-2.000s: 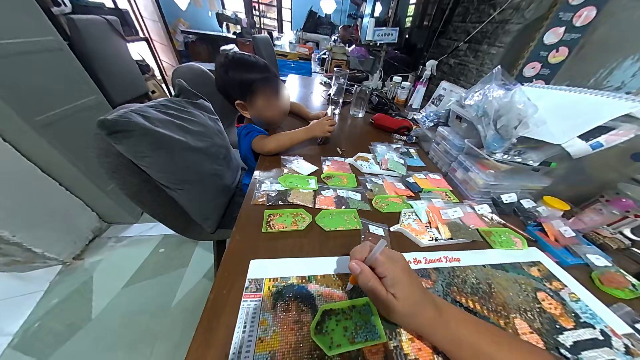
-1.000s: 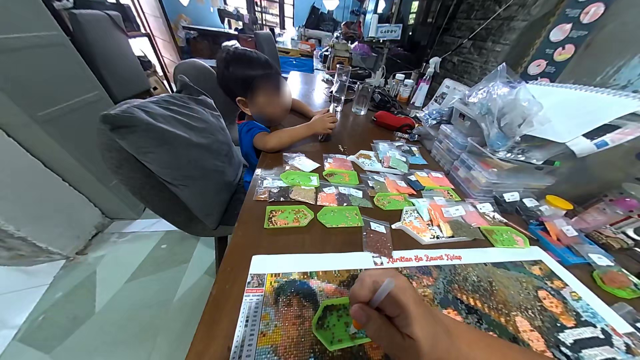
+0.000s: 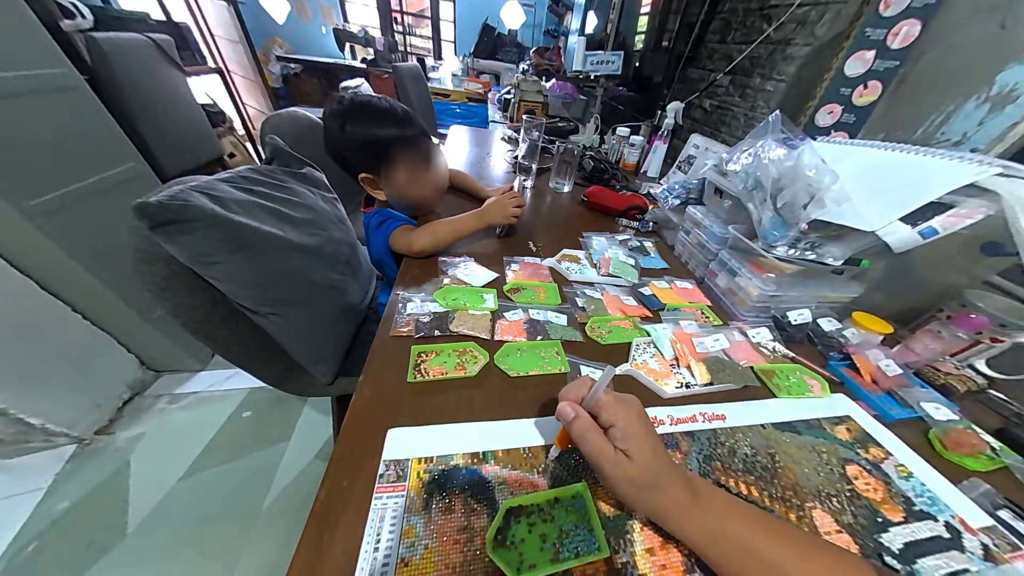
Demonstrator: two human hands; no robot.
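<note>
My right hand (image 3: pixel 616 436) grips a diamond painting pen (image 3: pixel 578 412) with an orange tip section and a clear barrel. The pen's tip points down at the upper part of a diamond painting canvas (image 3: pixel 784 448), which lies on the table. Just below the hand, a green plastic tray (image 3: pixel 548 528) with dark and bluish drills rests on the canvas. My left hand is not in the picture. Beyond the canvas lie more green trays (image 3: pixel 530 358) and small zip bags of drills (image 3: pixel 472 322). A white tray (image 3: pixel 680 370) holds orange and white drills with bags on top.
A child (image 3: pixel 400 160) sits at the table's left side, hands near a drinking glass (image 3: pixel 565 166). A grey cushion (image 3: pixel 264 256) leans on a chair. A red pouch (image 3: pixel 614 202), a spray bottle (image 3: pixel 661 148) and clear plastic boxes (image 3: pixel 752 276) stand along the right.
My right hand has moved from near the green tray up to the canvas's upper part, with the pen still in its fingers. The green tray stays on the canvas.
</note>
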